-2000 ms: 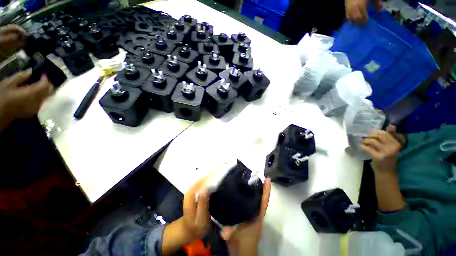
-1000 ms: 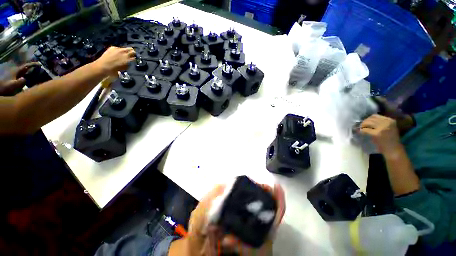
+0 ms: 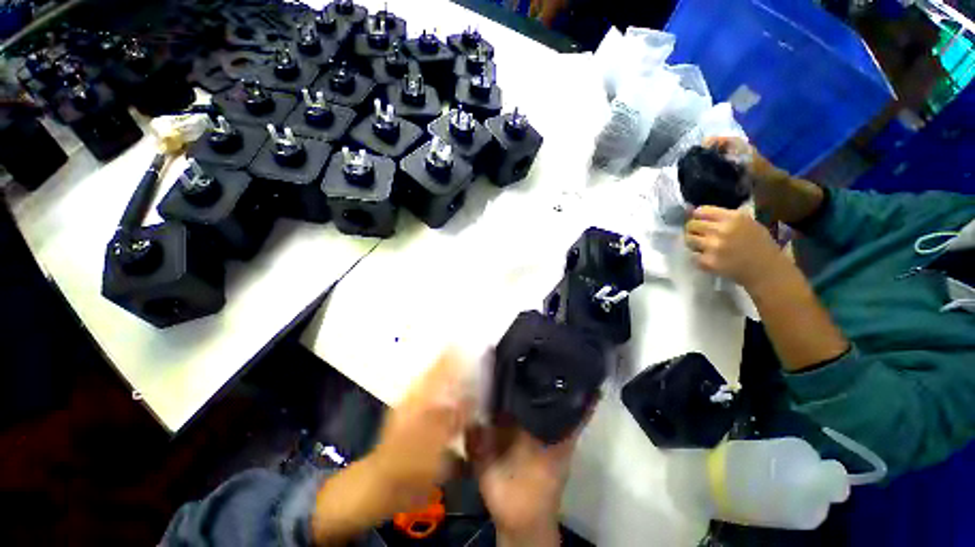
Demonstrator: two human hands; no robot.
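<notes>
A black plug-in cube (image 3: 551, 374) is held above the front of the right table, just in front of two standing cubes. My right hand (image 3: 526, 475) grips it from below. My left hand (image 3: 412, 433) is blurred at the cube's left side, with a whitish wiping cloth (image 3: 470, 379) at its fingers. The cube's prongs are not clearly visible. Two cubes (image 3: 604, 262) touch each other beyond it. Another cube (image 3: 684, 401) lies tilted to the right, its prongs pointing right.
Many cubes (image 3: 358, 182) stand prongs-up on the left table. A thin black-handled tool (image 3: 142, 192) lies beside them. A squeeze bottle (image 3: 775, 483) lies front right. A person in a green sleeve (image 3: 887, 385) holds a cube (image 3: 711, 176) near bags (image 3: 631, 102). Orange handles (image 3: 419, 516) show below.
The held cube has turned, and my left hand has shifted to its left side. The other arm at the left has left the view. The person at the right now holds a black cube.
</notes>
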